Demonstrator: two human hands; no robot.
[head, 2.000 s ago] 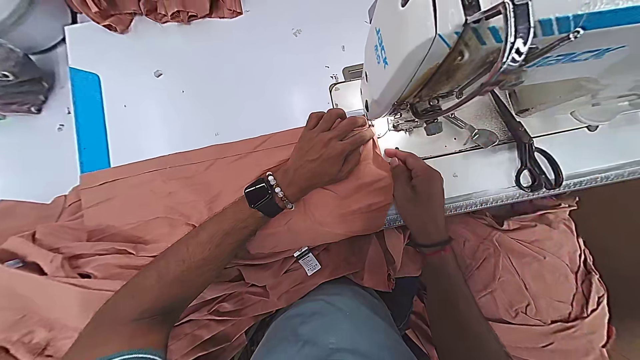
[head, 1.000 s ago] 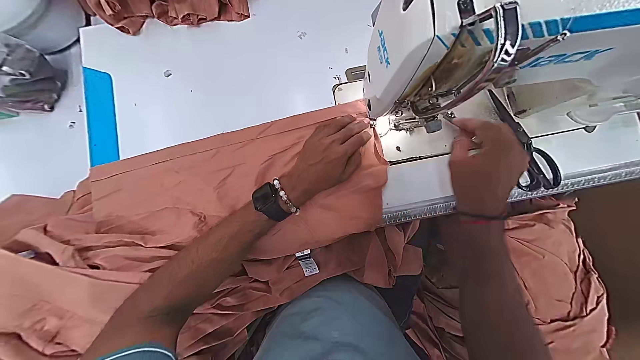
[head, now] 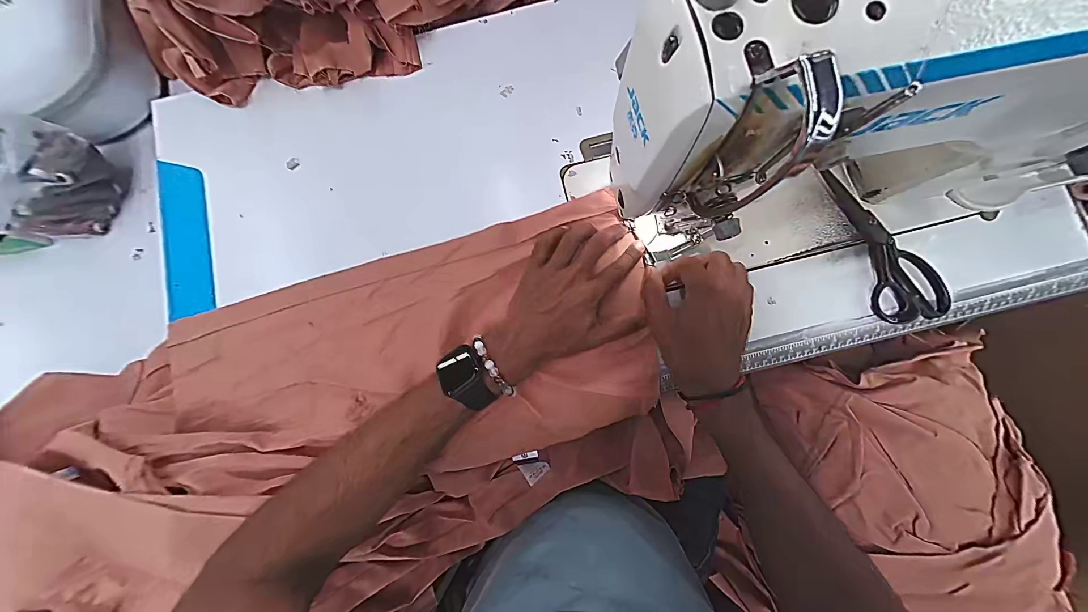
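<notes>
A salmon-coloured fabric garment [head: 340, 340] lies across the table's front, one edge at the presser foot [head: 671, 242] of a white Jack sewing machine [head: 671, 102]. My left hand [head: 578, 289] rests flat on the cloth, fingers spread, just left of the lit needle area. Bent fingers of my right hand [head: 701, 314] are at the cloth's right edge below the foot; whether they pinch it is hidden. A white label [head: 534, 470] shows on the lower folds.
Black-handled scissors [head: 905, 280] lie right of the needle area, beside a measuring tape [head: 850, 338] along the table's front edge. More salmon cloth [head: 297, 42] is heaped at the back left, and another bunch [head: 901, 450] hangs at the right. A plastic bag [head: 64, 178] sits far left.
My right hand was at the cloth's edge two seconds ago, stood to the right near the scissors one second ago, and is back at that edge now. My left hand stays on the cloth.
</notes>
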